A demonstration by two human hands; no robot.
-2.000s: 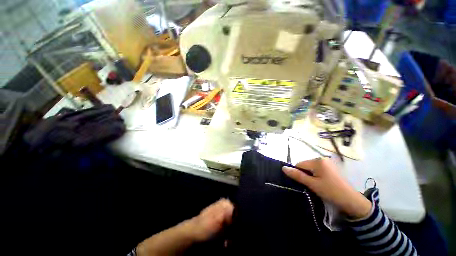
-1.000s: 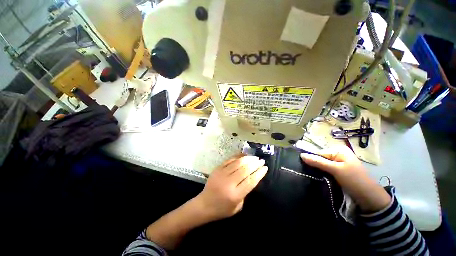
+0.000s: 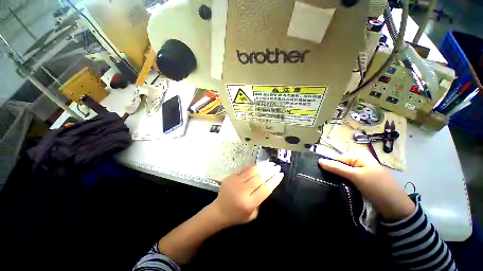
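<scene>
A black garment (image 3: pixel 312 211) lies under the cream Brother machine head (image 3: pixel 275 63) and drapes down over the lap. A white dotted line curves across it right of the needle area. The small metal work clamp (image 3: pixel 282 155) shows at the garment's back edge. My left hand (image 3: pixel 248 193) lies with its fingers together on the garment, just left of and in front of the clamp. My right hand (image 3: pixel 360 172) grips the garment's right part, thumb on top, other fingers partly hidden. A pale inner fabric (image 3: pixel 368 216) shows by my right wrist.
Black thread snips (image 3: pixel 377 137) lie on beige cloth at the right, near a round dish of metal discs (image 3: pixel 365 114). A control box (image 3: pixel 402 87) stands behind. A phone (image 3: pixel 171 114) lies left of the machine. A dark purple-brown cloth bundle (image 3: pixel 79 143) sits on the table's left.
From two seconds ago, my left hand has come up from the lap onto the garment by the clamp, and the view has moved closer. Over the last second both hands stay nearly still.
</scene>
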